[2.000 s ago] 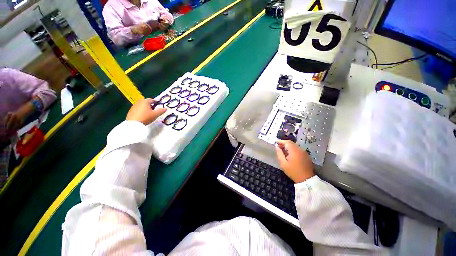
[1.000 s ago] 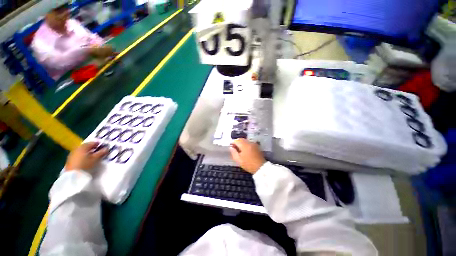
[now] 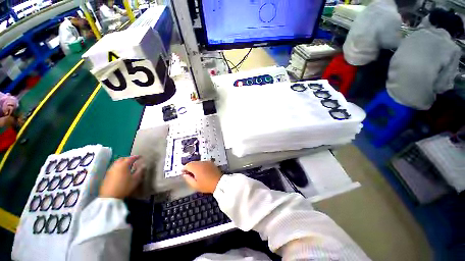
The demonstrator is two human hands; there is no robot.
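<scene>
The black inspection fixture (image 3: 190, 149) sits on the silver fixture base plate (image 3: 210, 140). My right hand (image 3: 202, 176) is at the plate's front edge, fingers curled, fingertips just below the fixture; I cannot tell whether it grips anything. My left hand (image 3: 120, 177) is raised between the left-hand tray and the plate, thumb and finger near each other; no ring shows clearly in it. The white left-hand tray (image 3: 92, 196) on the green belt holds rows of black ring parts (image 3: 62, 179). The right-hand tray stack (image 3: 255, 117) has several rings along its right side.
The "05" camera head (image 3: 130, 76) stands behind the plate. A spare block (image 3: 169, 112) and loose ring lie behind the plate. The keyboard (image 3: 189, 216) and mouse (image 3: 294, 173) are in front. The monitor (image 3: 260, 20) shows a circle outline. Seated people (image 3: 423, 61) are at right.
The view has turned right. My left hand has left the left-hand tray and moved toward the plate. My right hand stays at the plate's front edge. The monitor's circle outline has come into view.
</scene>
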